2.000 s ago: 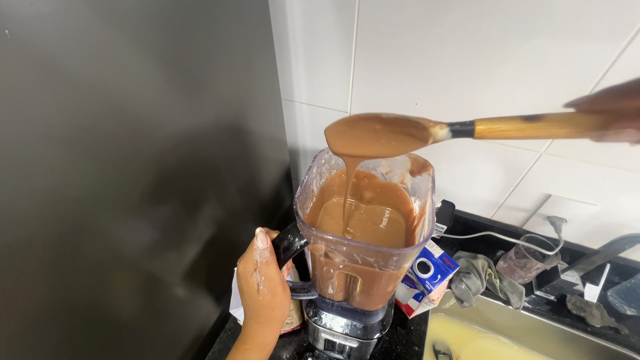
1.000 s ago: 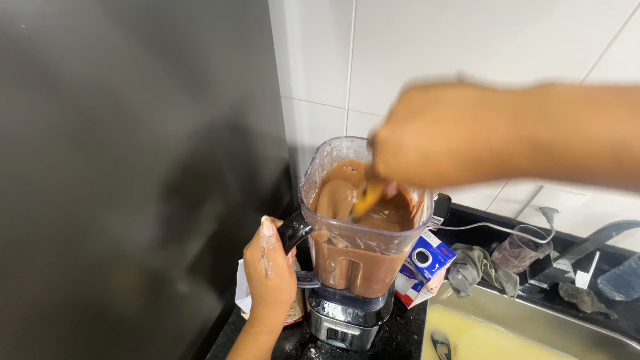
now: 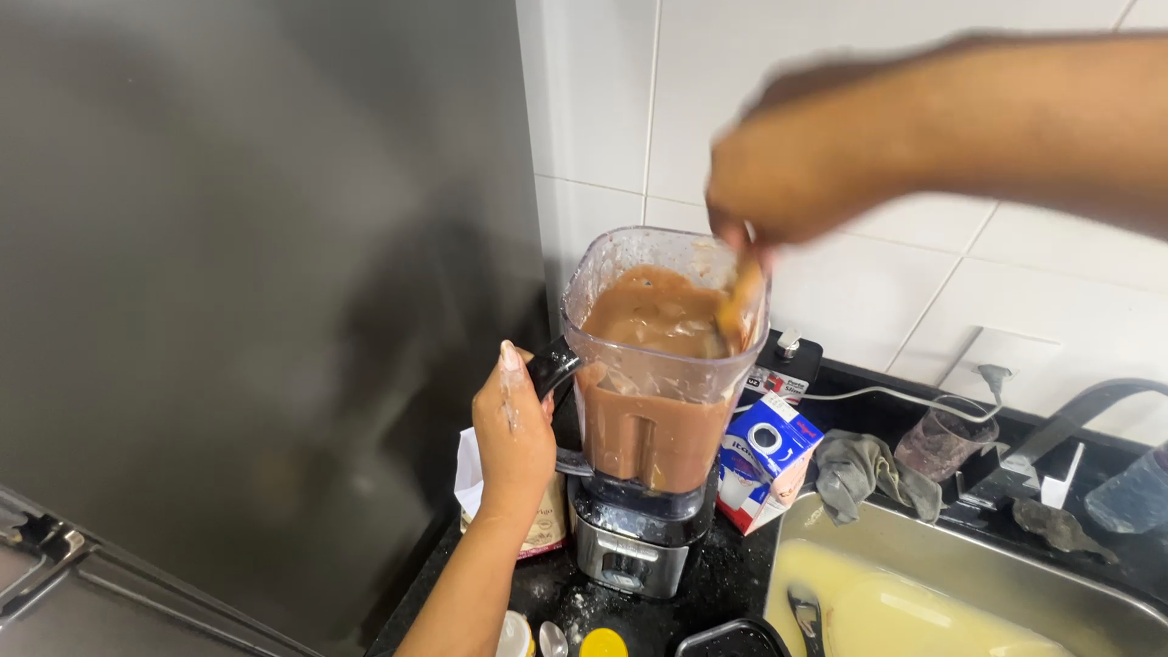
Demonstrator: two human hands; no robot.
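A clear blender jar (image 3: 666, 356) stands on its black and silver base (image 3: 631, 547), more than half full of a thick brown mixture (image 3: 652, 315). My left hand (image 3: 516, 438), smeared with pale residue on the thumb, grips the jar's black handle (image 3: 554, 365). Above the jar's right rim is my right hand (image 3: 776, 173), blurred, closed around the wooden handle of a spoon (image 3: 741, 297). The spoon reaches down into the mixture, and its bowl is hidden there.
A blue and white carton (image 3: 766, 456) stands right of the base, near a grey cloth (image 3: 862, 470) at the rim of a steel sink (image 3: 1013, 547) holding yellowish liquid. A paper bag (image 3: 545, 520) is behind my left wrist. A yellow lid (image 3: 604, 643) and a metal spoon (image 3: 552, 639) lie in front.
The spoon was above the jar with brown mixture running off it; my right hand has since lowered it into the jar. My left hand has stayed on the handle.
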